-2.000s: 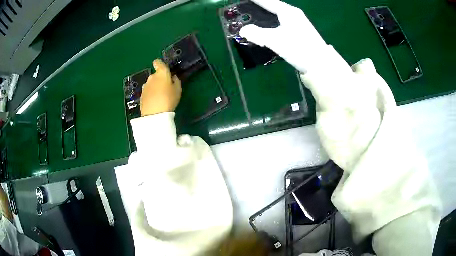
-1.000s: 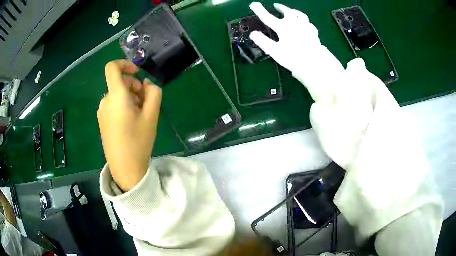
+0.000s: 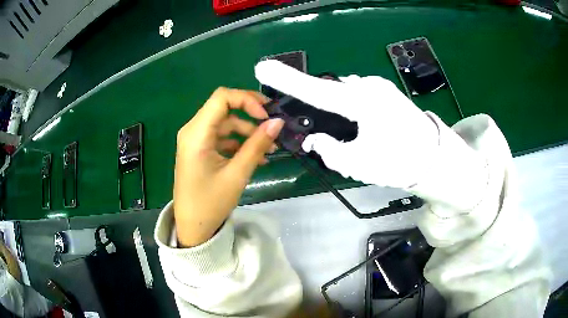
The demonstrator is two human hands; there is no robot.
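A dark phone frame (image 3: 339, 196) is held tilted above the belt's near edge, its camera end between my hands and its open window pointing down to the right. My gloved right hand (image 3: 367, 124) grips the frame around its dark plate, with fingers above and thumb below. My bare left hand (image 3: 218, 149) has thumb and fingertips pinched at the camera holes; whether a small film is between them cannot be told. Another frame (image 3: 293, 60) lies on the belt, mostly hidden behind my hands.
The green belt (image 3: 199, 149) carries spaced frames at left and one frame (image 3: 423, 71) at right. Stacked frames (image 3: 398, 267) lie on the white bench. A pale strip (image 3: 142, 258) and dark-looped tool lie at left. A red tray (image 3: 240, 5) is beyond the belt. A person's arm shows far left.
A frame has been lifted off the belt and is now in my gloved right hand. My left hand has moved right to its camera end. The belt frames have shifted.
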